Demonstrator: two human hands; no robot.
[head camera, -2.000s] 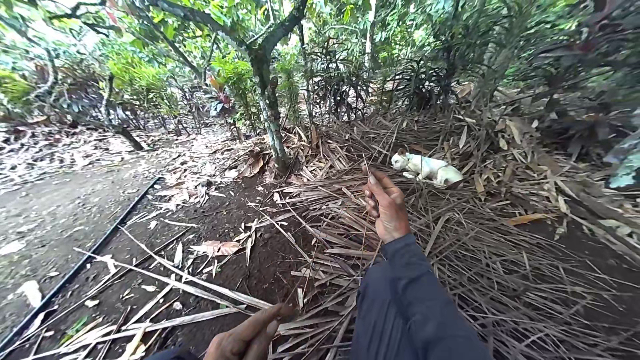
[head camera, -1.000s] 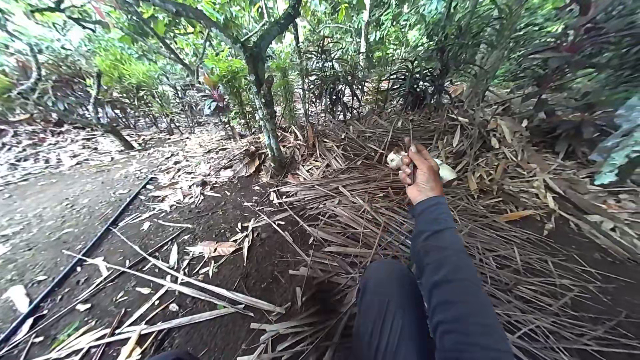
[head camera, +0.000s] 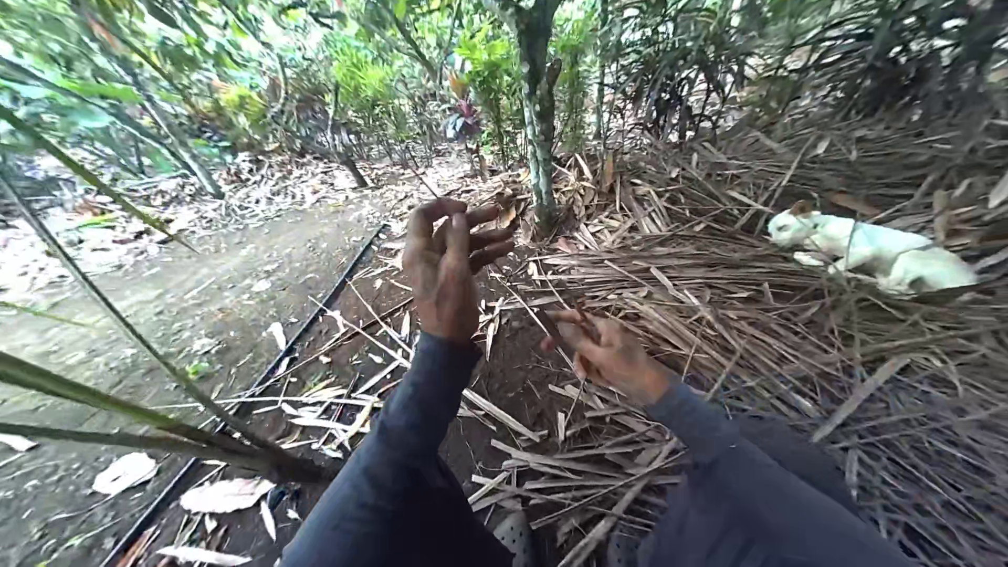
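Note:
My left hand (head camera: 449, 272) is raised near the middle of the view, palm turned inward and fingers curled but apart. A thin strand shows just above its index finger; whether the hand pinches it is unclear. Lower and to the right, my right hand (head camera: 610, 354) has its fingers closed around a thin dark object (head camera: 557, 337) that points up and left, its kind too blurred to tell. Narrow pale strips cross the view beside that hand. Dry leaf strips (head camera: 567, 480) lie on the soil below both hands.
A white dog (head camera: 886, 248) lies on the heaped dry fronds at right. A slim tree trunk (head camera: 538, 126) stands ahead. A black hose (head camera: 327, 303) runs along the bare soil at left, and green stalks (head camera: 126, 409) fan in from the left edge.
My left hand, out of view one second ago, is now raised in the middle. My right hand has come down from its raised position. The view has swung left, bringing in green stalks.

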